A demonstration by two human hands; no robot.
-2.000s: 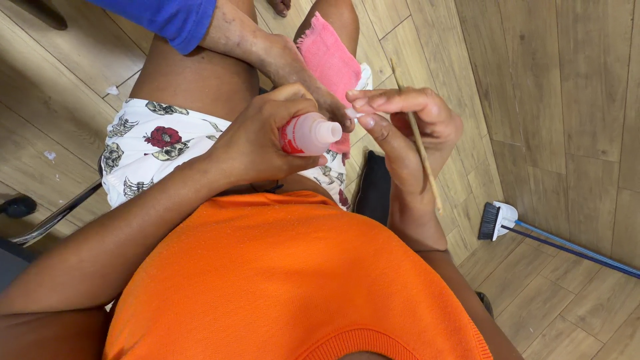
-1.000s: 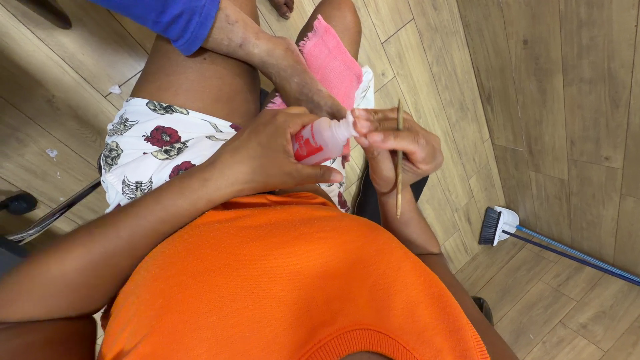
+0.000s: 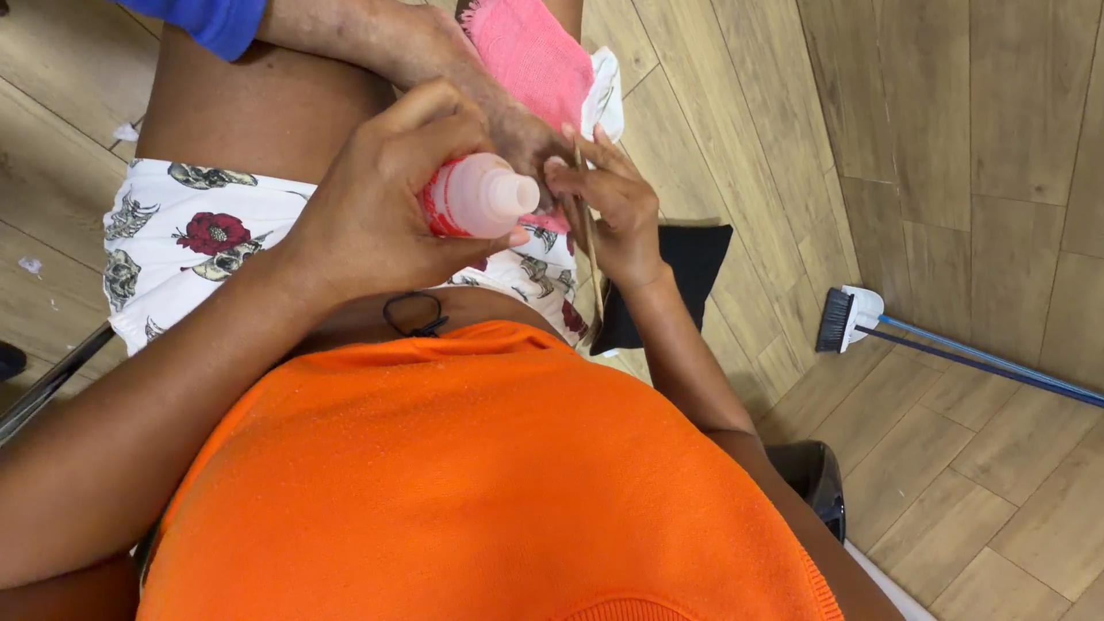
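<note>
My left hand (image 3: 388,190) is wrapped round a translucent plastic bottle (image 3: 479,197) with red print, its open-looking mouth tilted toward the camera. At the toes of another person's foot (image 3: 509,121) is my right hand (image 3: 617,198), with a thin wooden stick (image 3: 590,241) held between its fingers. The stick points down toward my waist. Whether my right fingers also hold something small at the toes cannot be told. The foot rests on my lap, beside a pink towel (image 3: 539,60) that lies over my leg.
A blue trouser leg (image 3: 203,17) enters at the top left. A black cushion-like object (image 3: 673,285) lies past my right wrist. A broom (image 3: 835,319) and long handles stand by the wood-look wall at right. A black bin-like container (image 3: 811,483) is by my right elbow.
The bottle and my right fingertips were together one second ago; now they are apart. My right hand has moved to the toes, and the bottle's mouth has turned toward the camera.
</note>
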